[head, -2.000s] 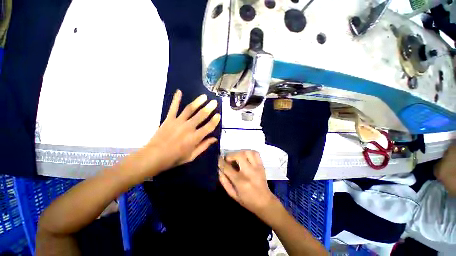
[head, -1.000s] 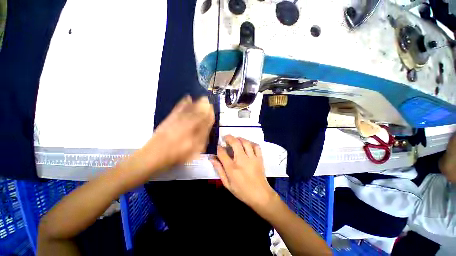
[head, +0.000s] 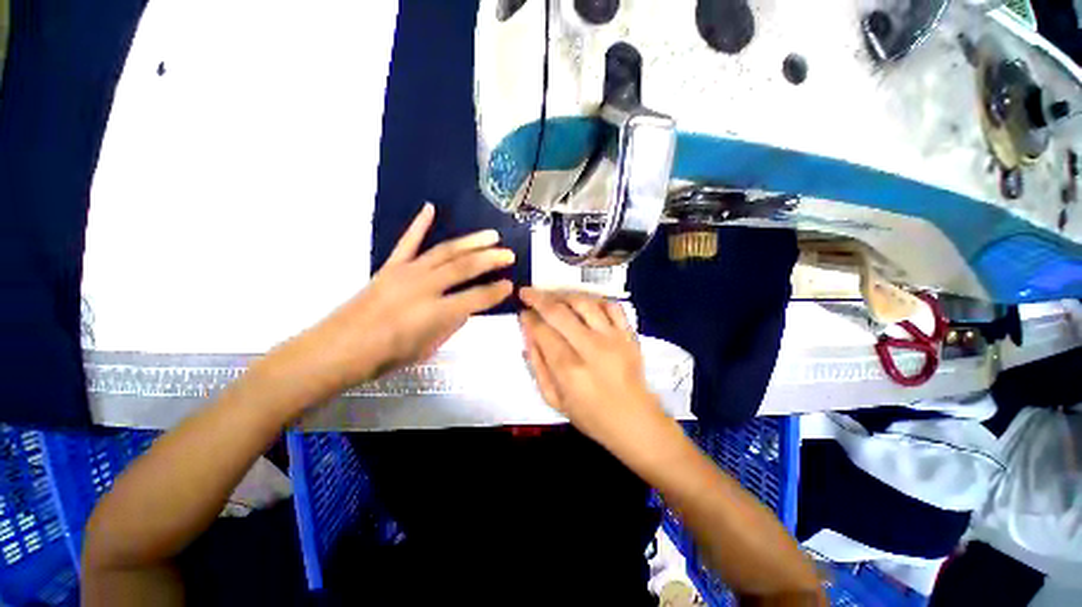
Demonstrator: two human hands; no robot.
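A dark navy cut panel (head: 430, 160) lies on the white table, running from the far edge to just in front of the needle area. Its near end is by my hands. My left hand (head: 433, 294) lies flat on the panel with its fingers spread. My right hand (head: 581, 344) is at the panel's near right corner, fingertips together at the edge; whether they pinch the cloth cannot be told. The white sewing machine head (head: 712, 107) with its blue-teal stripe stands over the panel's right edge. The metal guard (head: 641, 190) hides the needle.
Another navy piece (head: 724, 308) lies under the machine arm, over the table's front edge. Red-handled scissors (head: 911, 340) lie right of it. Long navy cloth (head: 42, 213) drapes at the far left. Blue crates (head: 326, 498) stand below the table. A person's white-and-dark clothing (head: 949, 474) shows at lower right.
The panel has moved away from me under the machine; its near end now lies on the table. My right hand has moved forward. My left hand lifted, then came down flat with fingers spread.
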